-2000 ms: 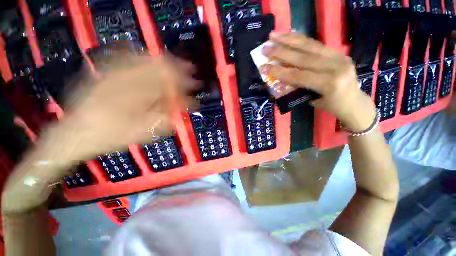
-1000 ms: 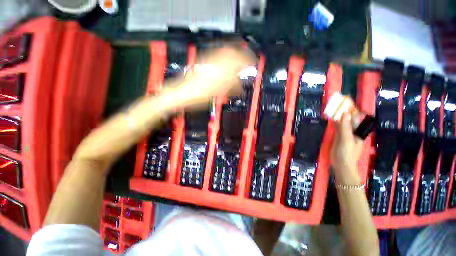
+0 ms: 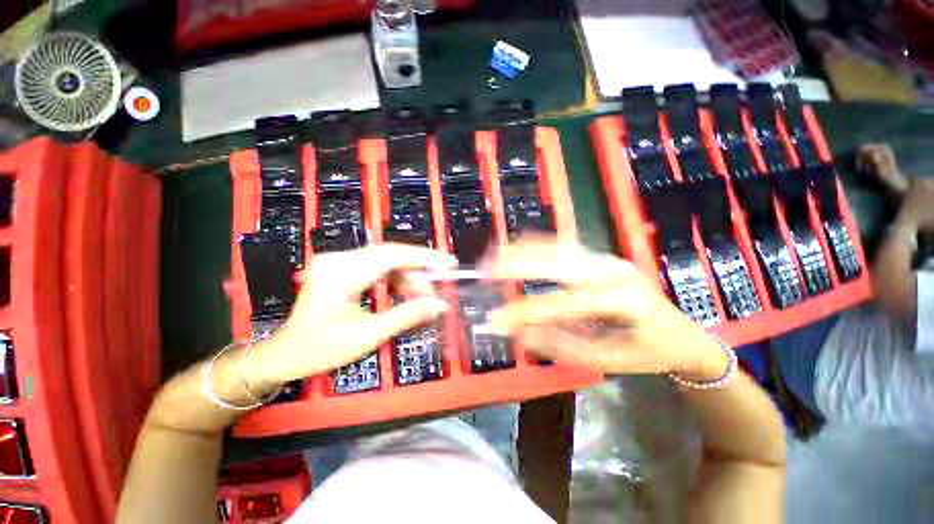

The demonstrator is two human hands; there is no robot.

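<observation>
My left hand [image 3: 353,307] and my right hand [image 3: 599,312] meet above a red phone tray [image 3: 410,401]. A thin, clear film [image 3: 469,276] shows as a pale line and glare between their fingertips, with a hand at each side. My right hand is blurred. The tray holds two rows of open black flip phones [image 3: 268,274] with keypads showing. My hands cover part of the front row. The white and orange card cannot be made out.
Stacked red trays [image 3: 97,307] stand left, a fan [image 3: 68,84] back left. A second phone tray [image 3: 645,230] lies right. A pale sheet [image 3: 277,87], a grey-white box [image 3: 395,46] and a blue-white item [image 3: 509,58] lie behind. Another person's arm [image 3: 906,220] is far right.
My hands have come together over the tray, and a clear film now shows between them. The card seen earlier in my right hand no longer shows. The view has shifted, bringing the fan into sight.
</observation>
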